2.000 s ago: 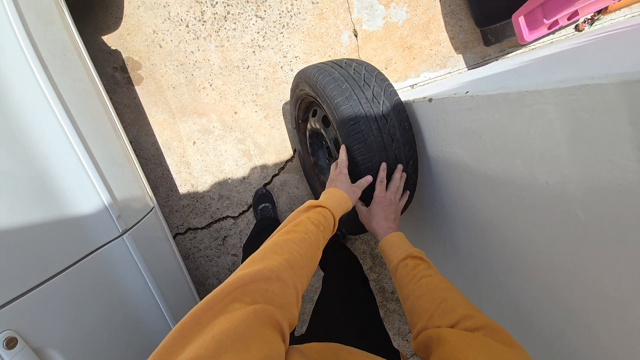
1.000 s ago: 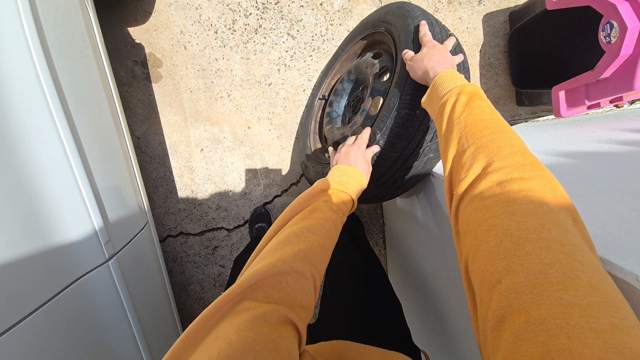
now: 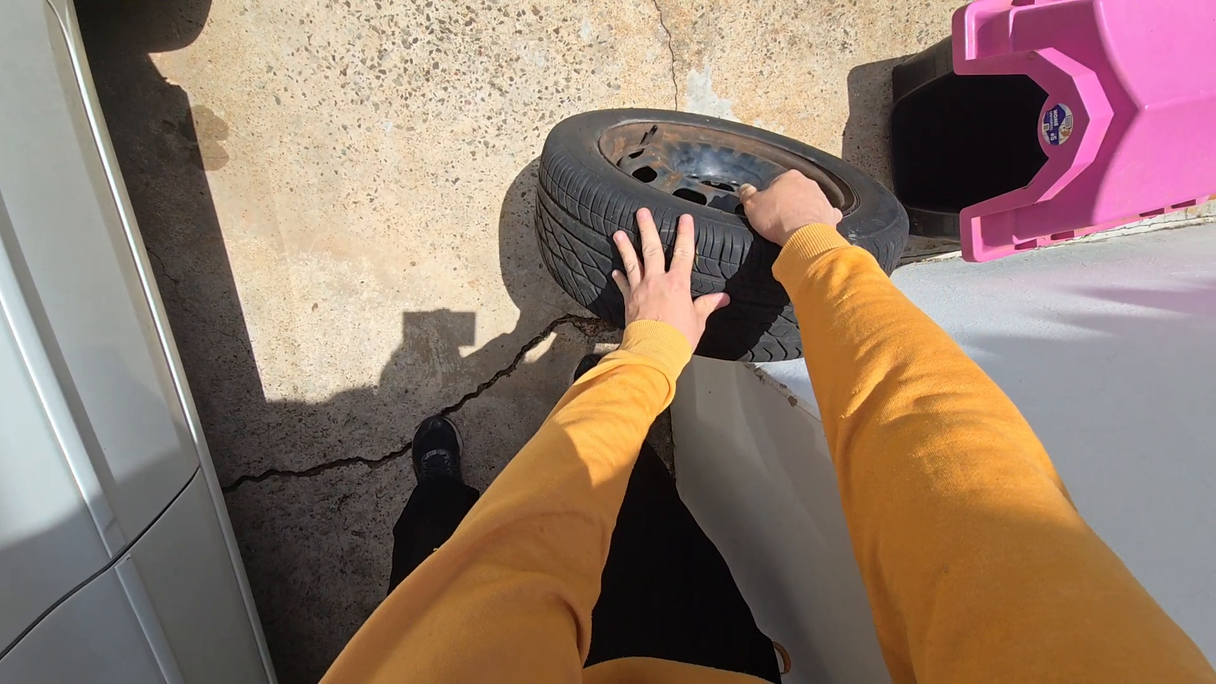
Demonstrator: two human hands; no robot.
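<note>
A car wheel, with a black rubber tyre [image 3: 589, 209] on a rusty steel rim [image 3: 703, 157], lies tilted in front of me, its rim face turned mostly up. My left hand [image 3: 665, 285] rests flat against the tread on the near side, fingers spread. With its fingers inside the rim and out of sight, my right hand [image 3: 790, 207] grips the rim's near right part. Whether the wheel's underside rests on the ground or on the low wall is hidden.
A silver car body [image 3: 85, 380] runs along the left. On the right is a low white wall [image 3: 1064, 332]. Beyond it stand a black container [image 3: 926, 142] and a pink plastic object [image 3: 1121, 123] bearing a sticker. The concrete [image 3: 332, 209] is cracked near my black shoe [image 3: 437, 451].
The wheel has gone from standing upright to lying tilted, rim face up. My right hand has moved from the tread to the rim; my left hand, at the rim one second ago, is on the tread.
</note>
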